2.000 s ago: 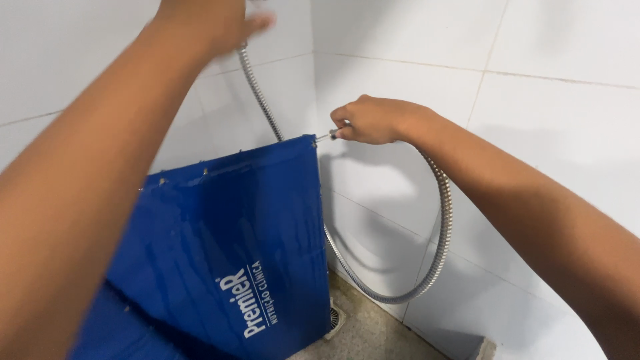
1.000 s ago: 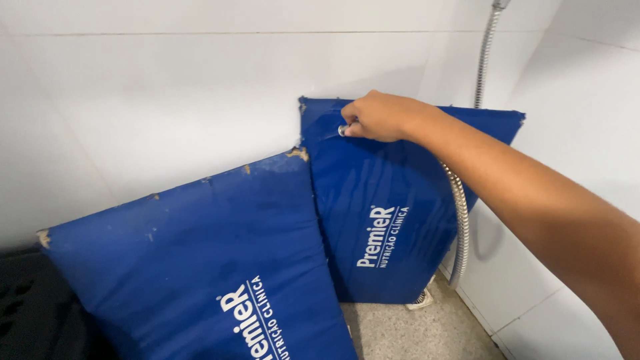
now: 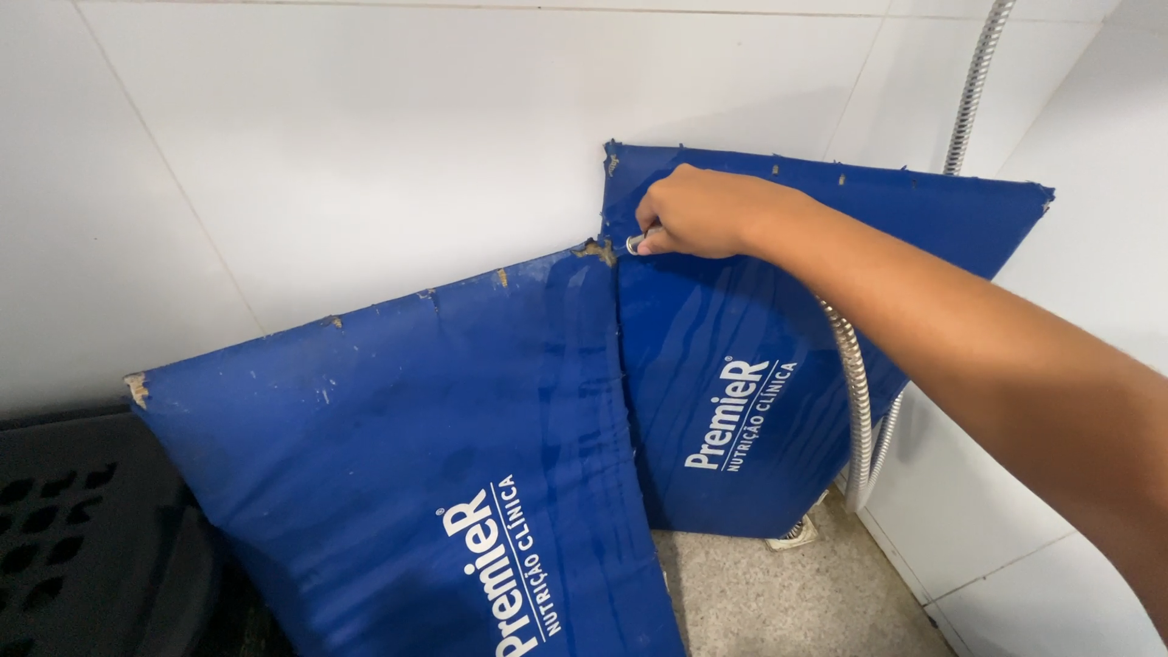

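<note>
Two blue padded panels with white printing lean against the tiled wall. My right hand (image 3: 698,212) grips the metal end of a hose (image 3: 636,243) in front of the upper left part of the rear panel (image 3: 730,319). From behind my forearm the flexible metal hose (image 3: 856,401) hangs in a loop, then rises along the wall behind the panel. The front panel (image 3: 411,411) overlaps the rear one's left edge; its upper edge and corners are worn, and its lower end is cut off by the view. Wet streaks show on the rear panel. My left hand is out of view.
At the lower left stands a black plastic container (image 3: 82,493) with holes. A floor drain (image 3: 792,534) lies by the rear panel's bottom edge on the speckled floor (image 3: 776,602). White tiled walls (image 3: 411,137) meet in a corner at the right.
My right hand has moved with the hose end from the rear panel's far right corner to its left part. My left hand has left the view. The view has swung left.
</note>
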